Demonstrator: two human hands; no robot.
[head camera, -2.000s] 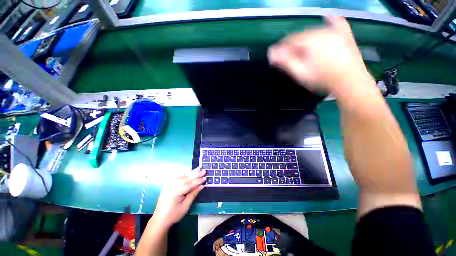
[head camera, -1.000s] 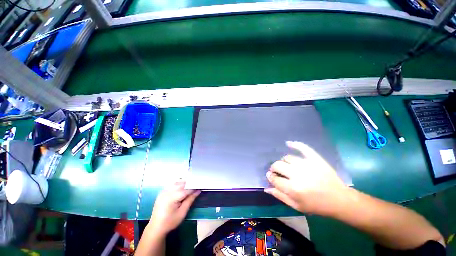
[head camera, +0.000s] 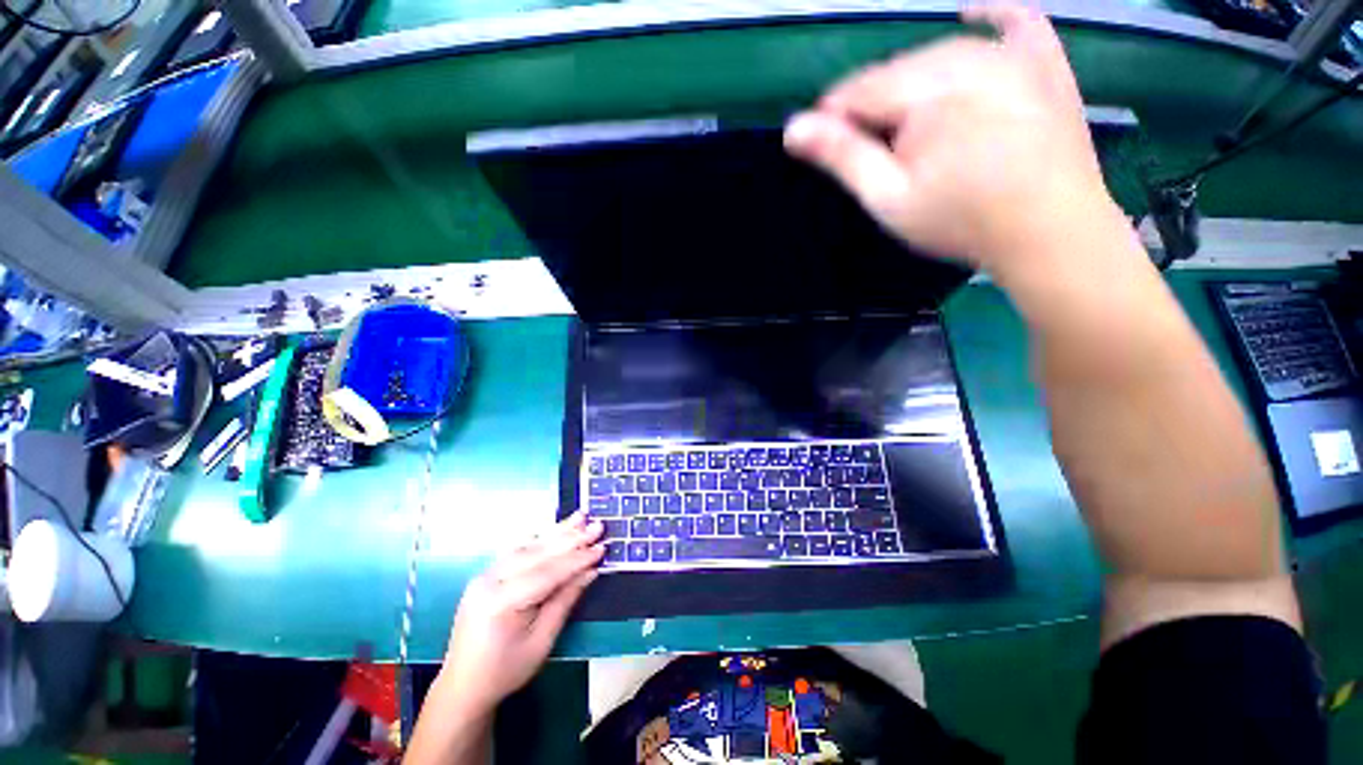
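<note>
The laptop (head camera: 762, 381) lies open on a black work mat (head camera: 792, 586) in front of me, its black screen (head camera: 718, 224) raised and its silver-edged keyboard (head camera: 740, 504) showing. My left hand (head camera: 523, 598) rests with its fingertips on the base's front left corner. My right hand (head camera: 957, 142) is raised at the top edge of the screen, slightly blurred, thumb and fingers curled there. It covers part of the screen's upper right side, and whether the fingers grip the edge is hard to tell.
To the left are a blue screw box (head camera: 404, 359), a tape roll (head camera: 356, 416), a black parts tray (head camera: 317, 404), a green bar (head camera: 266, 434) and a white roll (head camera: 72, 571). A smaller laptop (head camera: 1293, 374) lies far right. A cabled black tool (head camera: 1176, 221) hangs at the back right.
One second ago the laptop lid was closed with my right hand low over it. Now the lid is up and my right hand is raised at its top. My left hand stays near the left corner.
</note>
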